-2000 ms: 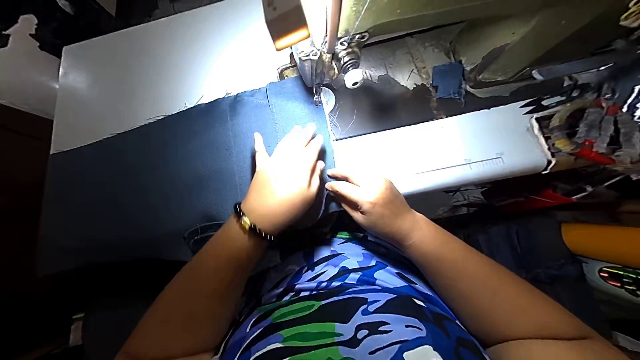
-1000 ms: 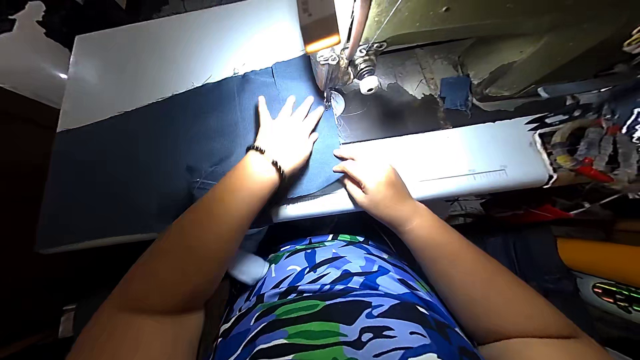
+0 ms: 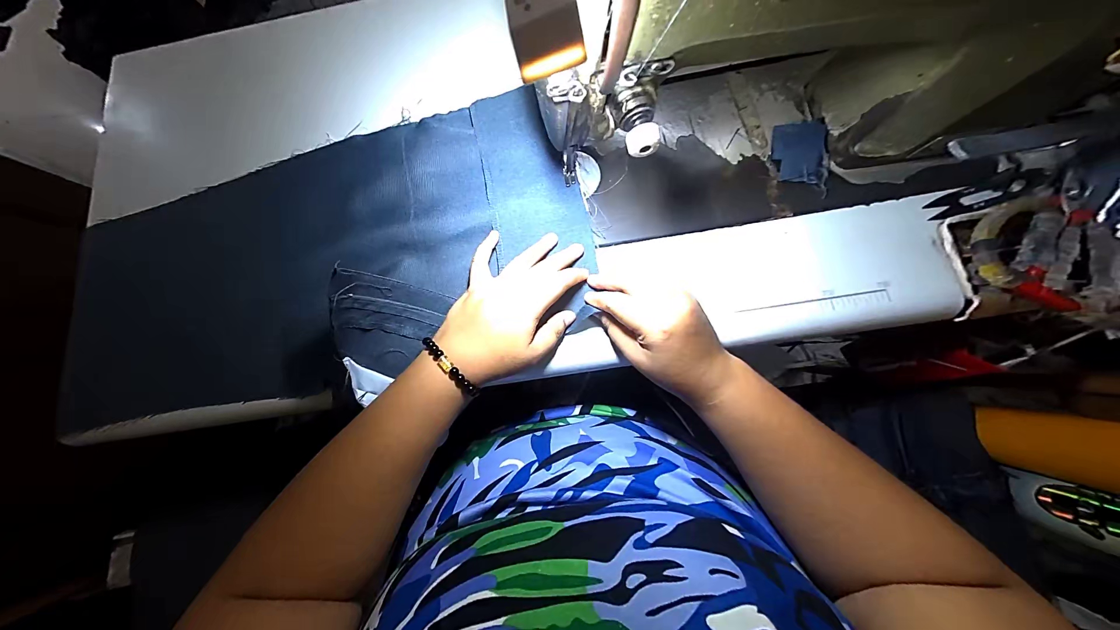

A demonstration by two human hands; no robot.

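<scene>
Dark blue fabric (image 3: 262,236) lies across the white sewing table, its right edge beneath the presser foot (image 3: 570,166) of a green sewing machine (image 3: 875,52). My left hand (image 3: 516,315) rests palm down on the fabric with its fingers spread, below the foot. A beaded bracelet (image 3: 451,366) is on that wrist. Close beside it, my right hand (image 3: 661,328) pinches the fabric's lower right edge between thumb and fingers. Stitched lines show on a folded part of the fabric left of my left hand. Whether the needle is in the cloth is too small to tell.
A lit lamp (image 3: 547,39) hangs beside the machine's needle area. A small blue fabric scrap (image 3: 799,151) lies on the machine bed. Black-handled scissors or a similar tool (image 3: 989,197) and tangled coloured items (image 3: 1037,262) are at the right, past a printed ruler scale (image 3: 857,299).
My left hand has moved down and away from the presser foot since one second ago. Stitched folds of the fabric now show more plainly at its left. My right hand stays at the edge.
</scene>
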